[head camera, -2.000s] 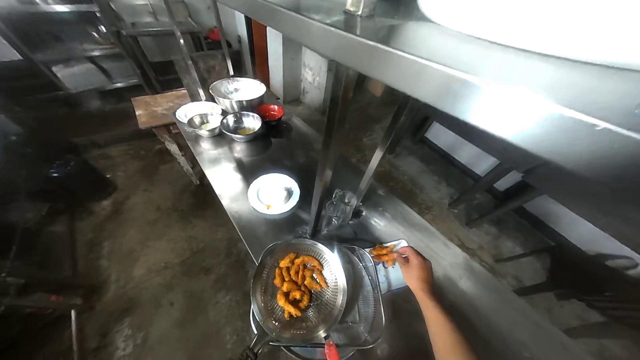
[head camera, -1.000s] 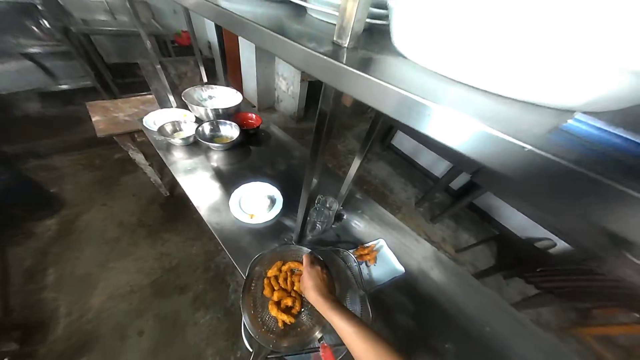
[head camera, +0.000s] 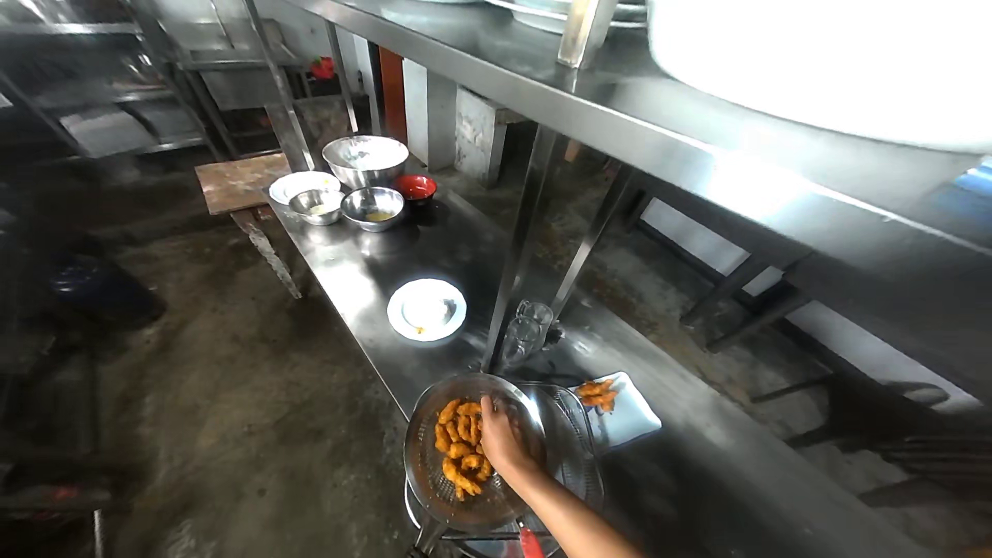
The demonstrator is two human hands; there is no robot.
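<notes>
A round perforated metal strainer (head camera: 511,508) holds several golden fried pieces (head camera: 463,453) and sits over a wire basket (head camera: 577,465). My right hand (head camera: 505,442) reaches into the strainer, its fingers at the right edge of the pieces; whether they grip one is hidden. Right of the basket, a white rectangular plate (head camera: 632,418) bears a few fried pieces (head camera: 598,395) at its left end. My left hand is out of view; the strainer's dark handle runs off the bottom edge. A red handle (head camera: 530,542) shows beside my right forearm.
A white round plate (head camera: 427,310) lies on the steel table (head camera: 480,256). Glass mugs (head camera: 527,333) stand by a shelf post. Metal bowls (head camera: 365,159) and a red bowl (head camera: 415,187) are at the far end. A steel shelf (head camera: 496,66) hangs overhead, bearing a large white container (head camera: 837,70).
Two seconds ago my right hand was at the fried pieces on the rectangular plate; it has since moved left into the strainer, where it remains.
</notes>
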